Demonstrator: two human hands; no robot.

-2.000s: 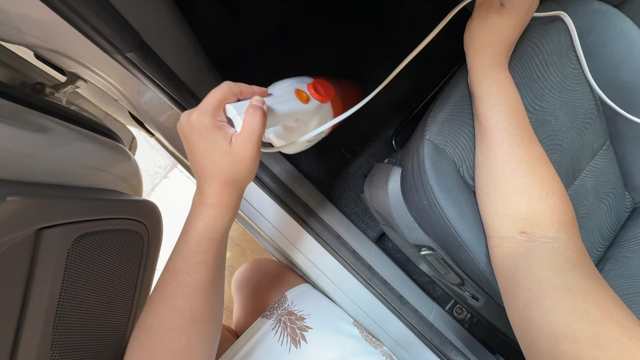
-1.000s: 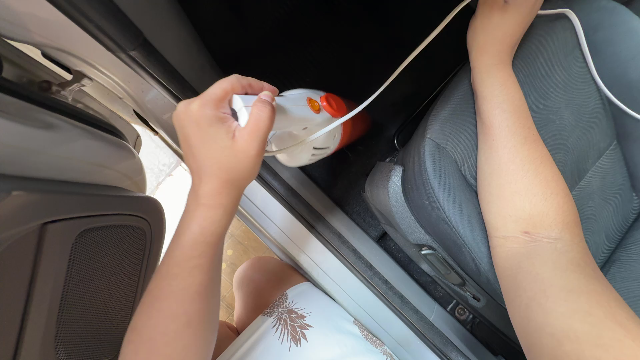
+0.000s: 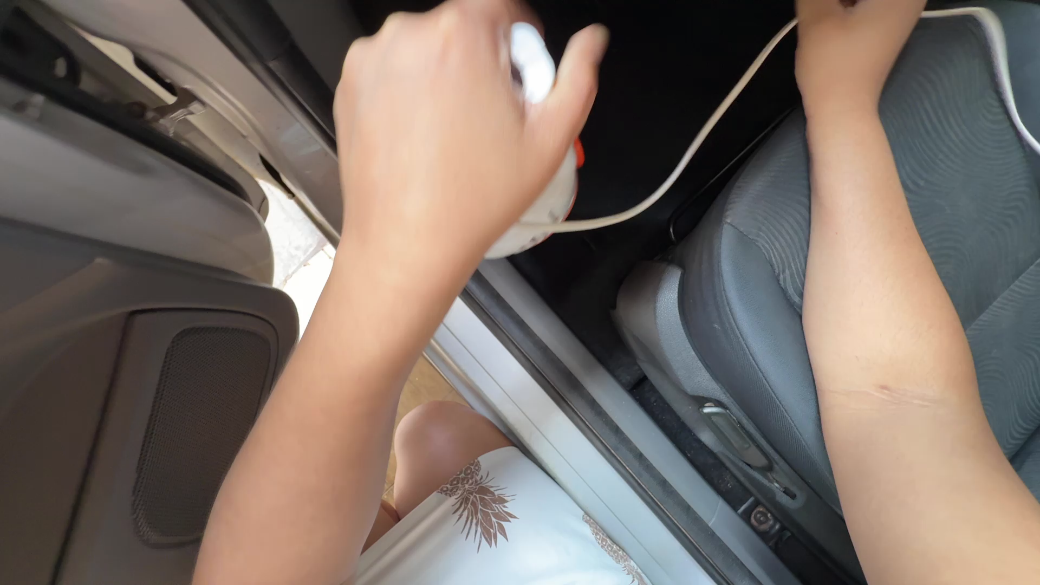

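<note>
My left hand (image 3: 447,122) is raised over the car's door opening, closed around the white handle of a handheld vacuum cleaner (image 3: 536,211). Most of the vacuum is hidden behind this hand; parts of its white body and a bit of red show at the right. From it a white power cord (image 3: 707,138) curves up to my right hand (image 3: 853,41), which is cut off by the top edge above the front of the grey car seat (image 3: 959,162). The right fingers are out of sight, so whether they grip the cord cannot be told.
The open car door with its speaker grille (image 3: 203,431) stands at the left. A silver door sill (image 3: 528,382) runs diagonally between my knee and the dark footwell. On the seat's side is an adjustment lever (image 3: 735,435). The cord continues across the seat at the right.
My left hand has risen toward the top of the view with the vacuum and now covers most of it. The cord near the vacuum sags more. My right arm stays nearly where it was.
</note>
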